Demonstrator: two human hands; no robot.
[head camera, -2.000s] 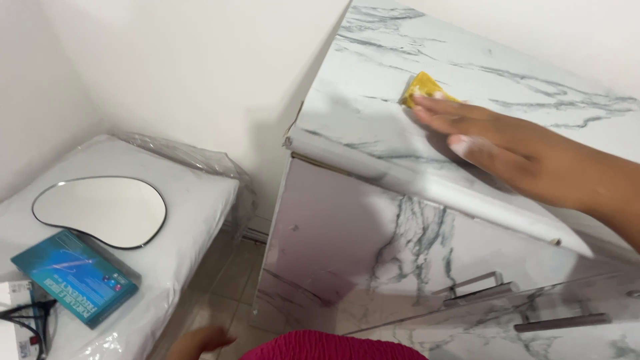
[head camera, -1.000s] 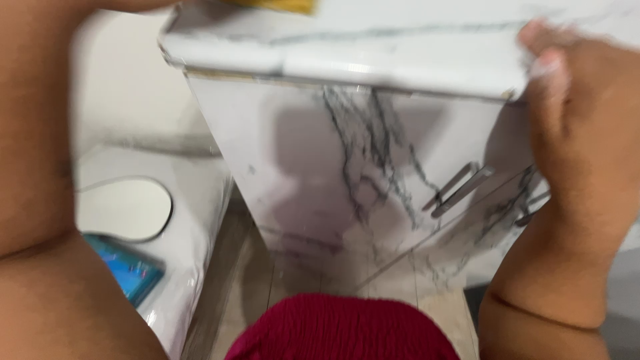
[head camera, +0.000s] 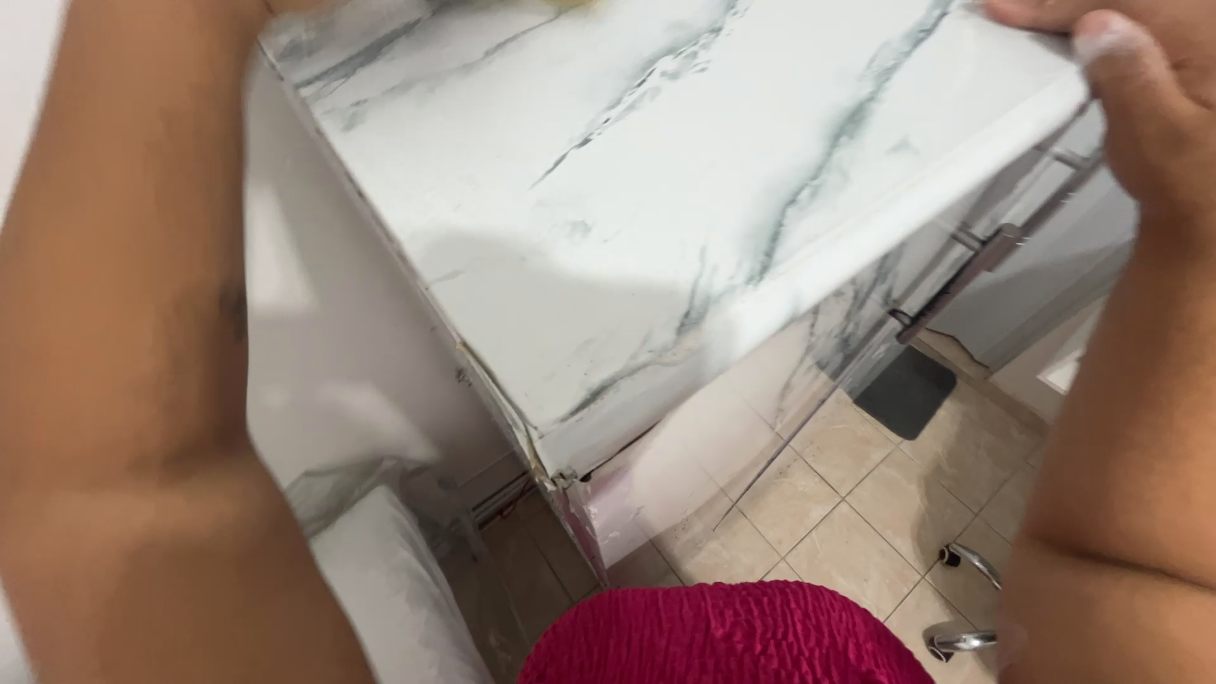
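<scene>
A cabinet top (head camera: 589, 218) in white marble pattern with grey veins fills the middle of the head view. At its front edge, upper right, my right hand (head camera: 1130, 95) rests with the thumb against the edge and a fingertip on the surface; the rest is cut off by the frame. My left forearm runs up the left side. Only a sliver of my left hand (head camera: 294, 6) shows at the top, beside the cabinet's rear left side, so its grasp is hidden. A blurred yellow sponge or cloth (head camera: 575, 4) is just visible at the top edge.
Metal handles (head camera: 959, 285) stick out from the cabinet front. A dark mat (head camera: 905, 391) lies on the tiled floor (head camera: 836, 551), with chrome chair legs (head camera: 969, 641) at lower right. A plastic-covered white cushion or mattress (head camera: 389, 579) stands at lower left. The cabinet's near corner (head camera: 560, 475) is chipped.
Two seconds ago my right hand was on the yellow piece; it now rests at the front edge. My left arm has come up across the left side. The view has turned considerably.
</scene>
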